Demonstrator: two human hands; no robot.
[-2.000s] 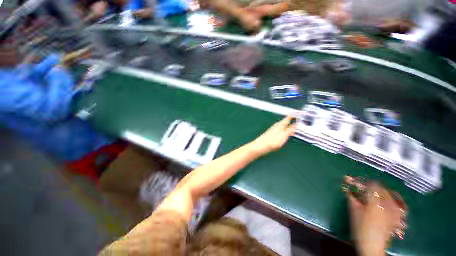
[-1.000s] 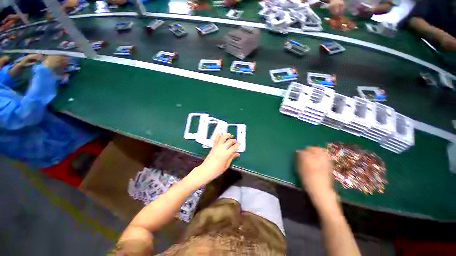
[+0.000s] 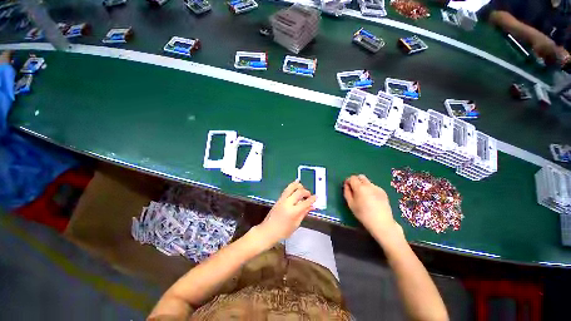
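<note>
A white plastic frame (image 3: 320, 187) lies on the green tabletop in front of me. My left hand (image 3: 295, 204) has its fingertips on the frame's lower left part. My right hand (image 3: 368, 199) is just right of the frame, fingers bent and bunched over the tabletop, not touching the frame; whether a small part is between its fingertips is too small to tell. The pile of small copper-coloured parts (image 3: 429, 202) lies right of my right hand. Several other white frames (image 3: 250, 160) lie overlapping to the left.
Stepped stacks of white frames (image 3: 410, 123) stand along the rail (image 3: 275, 86). Part-assembled units (image 3: 250, 61) and a block of stacked pieces (image 3: 294, 28) are on the belt. An open cardboard box (image 3: 103, 213) holds jumbled pieces below the table. Another person's arm (image 3: 526, 31) is at upper right.
One frame has moved right, away from the group on the left, with my left hand. My right hand has moved away from the copper-coloured pile. The view has shifted.
</note>
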